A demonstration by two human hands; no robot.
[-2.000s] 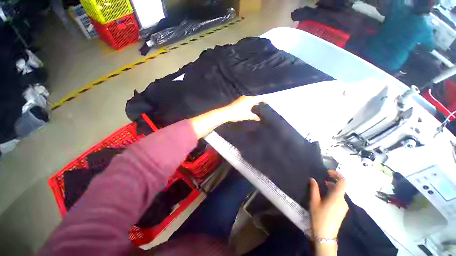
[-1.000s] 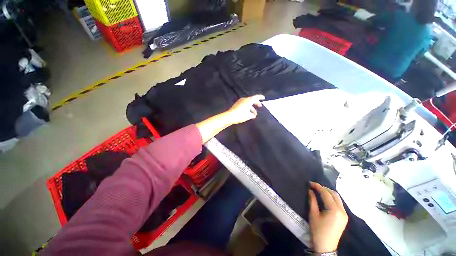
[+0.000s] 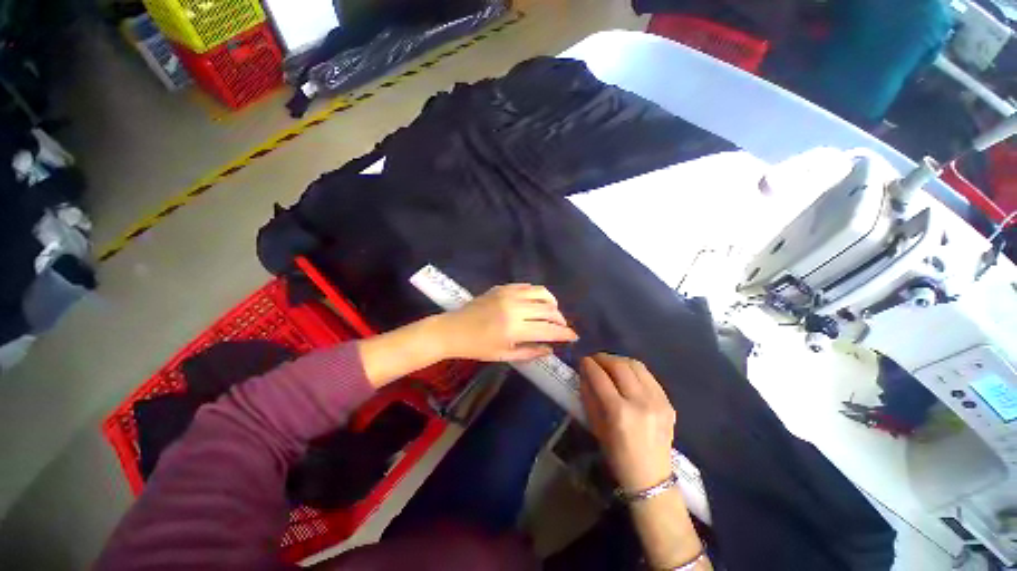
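A large black garment (image 3: 468,167) lies spread over the white machine table, from its far left end to the front right edge. My left hand (image 3: 515,323) is over the ruler strip (image 3: 441,286) at the table's front edge, fingers bent at the black fabric. My right hand (image 3: 628,415) is just right of it, fingertips down on the fabric near the same edge. Whether either hand pinches the fabric cannot be told. The white sewing machine (image 3: 831,240) stands right of the hands; no fabric is seen under its needle area.
A red crate (image 3: 212,335) with black pieces stands at the left by my lap. Small snips (image 3: 875,418) lie under the machine arm. A pale blue trough rim (image 3: 714,100) runs behind the table. Yellow (image 3: 212,20) and red crates stand far off. A person in teal is at the top right.
My left hand has moved from the garment's inner edge to the front ruler edge. My right hand has moved left and up towards it. The fabric now lies differently, uncovering less white table near the front.
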